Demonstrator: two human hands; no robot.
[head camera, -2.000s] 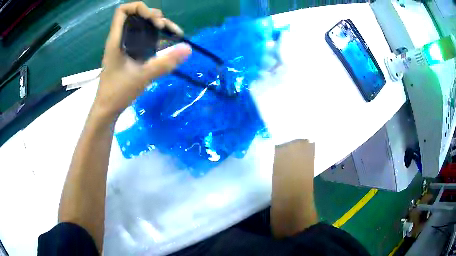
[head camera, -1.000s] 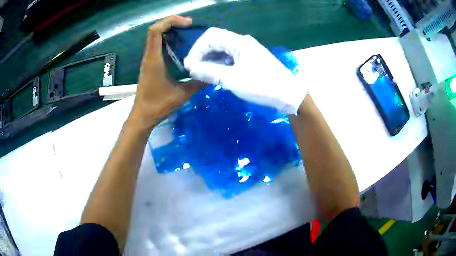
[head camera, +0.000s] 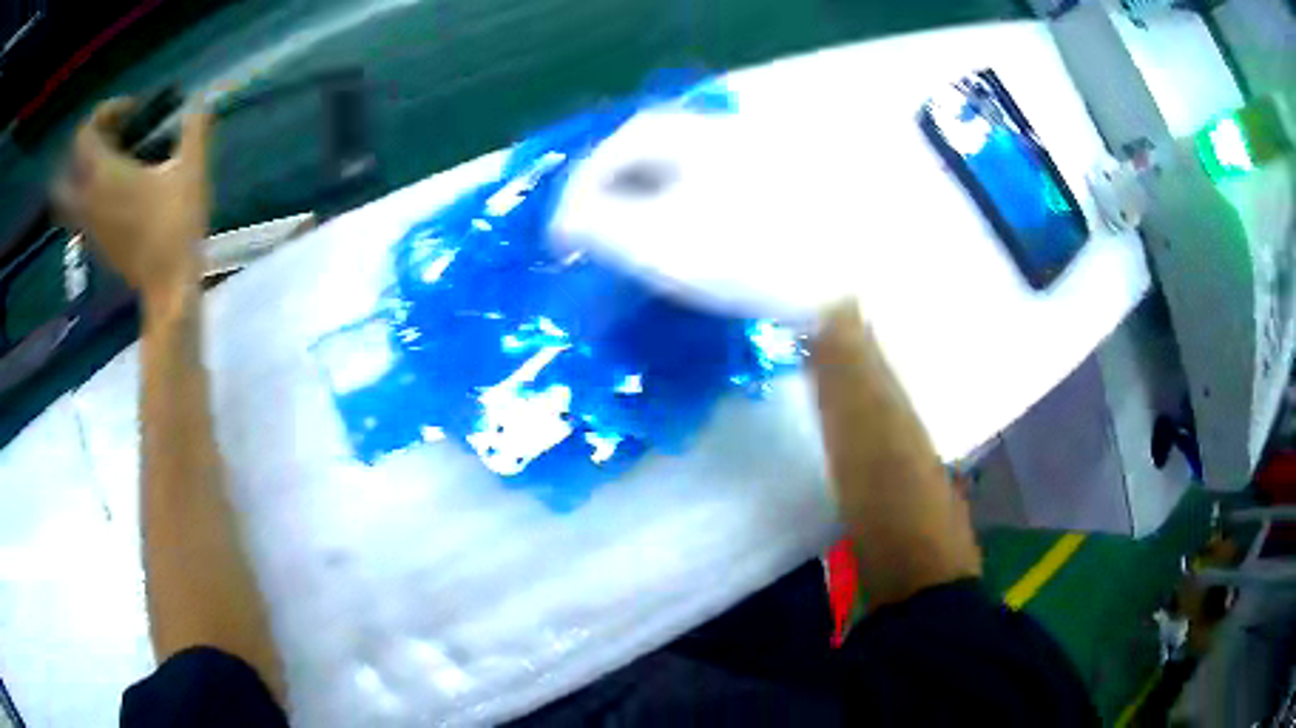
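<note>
My bare left hand (head camera: 135, 206) is at the far left over the belt, fingers curled round the end of a dark, blurred open frame (head camera: 341, 135) that extends to its right. My right hand (head camera: 697, 206), in a white glove and strongly blurred, is above the heap of blue film (head camera: 526, 313) on the white bench (head camera: 427, 569). Whether it holds anything cannot be told. The heap is crumpled, with white glints. A phone unit (head camera: 1016, 185), dark-edged with a glossy blue face, lies at the right of the bench.
The green belt (head camera: 512, 64) runs behind the bench. A narrow white strip (head camera: 256, 242) lies at its edge, with a partly hidden dark fixture (head camera: 78, 277) to the left. Grey machine housing (head camera: 1208, 299) with a green light (head camera: 1225, 145) stands at the right.
My left hand has moved left, away from my right hand. The dark slab seen between them a second ago no longer shows there; an open frame shows beside my left hand. The view has shifted.
</note>
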